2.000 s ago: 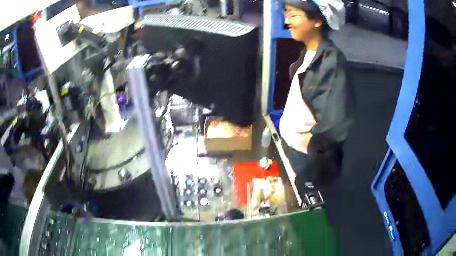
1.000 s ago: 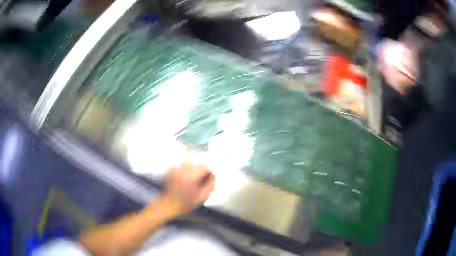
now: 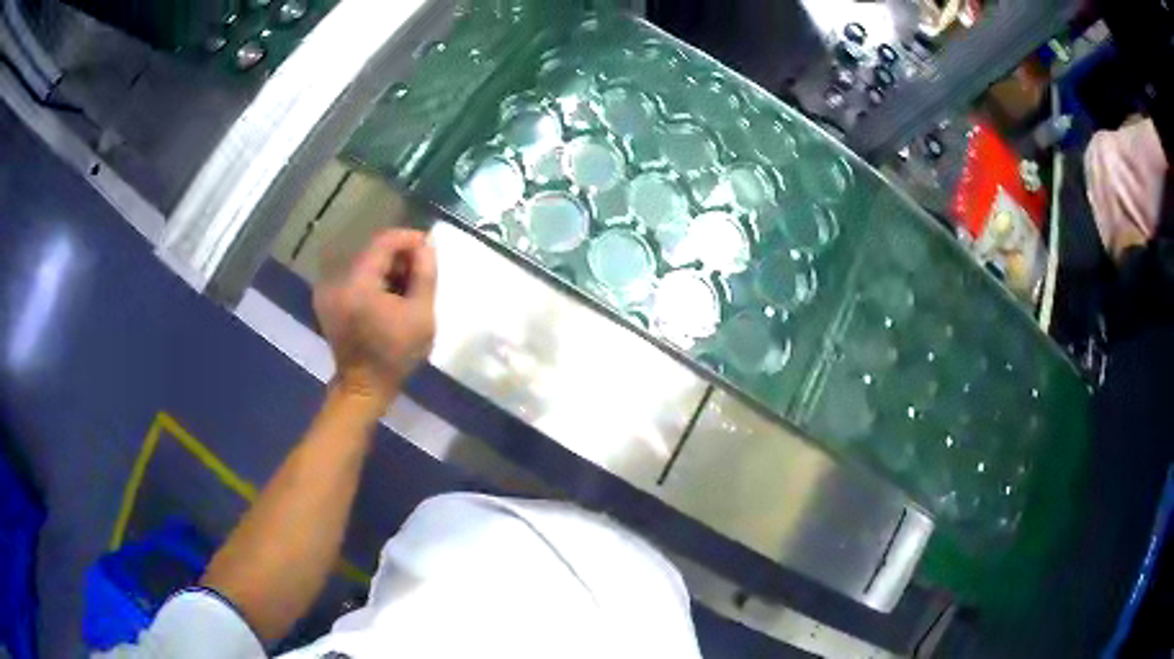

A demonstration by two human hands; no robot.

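My left hand (image 3: pixel 377 306) is over the shiny front guide plate (image 3: pixel 567 367), its fingers curled and thumb and fingertips together at a seam near the belt edge. Whether it pinches anything is unclear. A clear blister tray (image 3: pixel 657 200) with large round pockets lies on the green belt behind the plate; its pockets show no dark parts. Another clear tray (image 3: pixel 901 373) with small bright spots lies to its right. My right hand is not in view.
A silver frame bar (image 3: pixel 290 116) crosses at left. Round parts (image 3: pixel 863 58) and a red patch (image 3: pixel 991 180) lie beyond the belt. A person's pale clothing (image 3: pixel 1124 180) shows at right. A blue crate (image 3: pixel 142 579) stands on the floor.
The view has turned down onto the belt and plate. My left hand came into view and now appears farther left and higher, near the plate's left seam.
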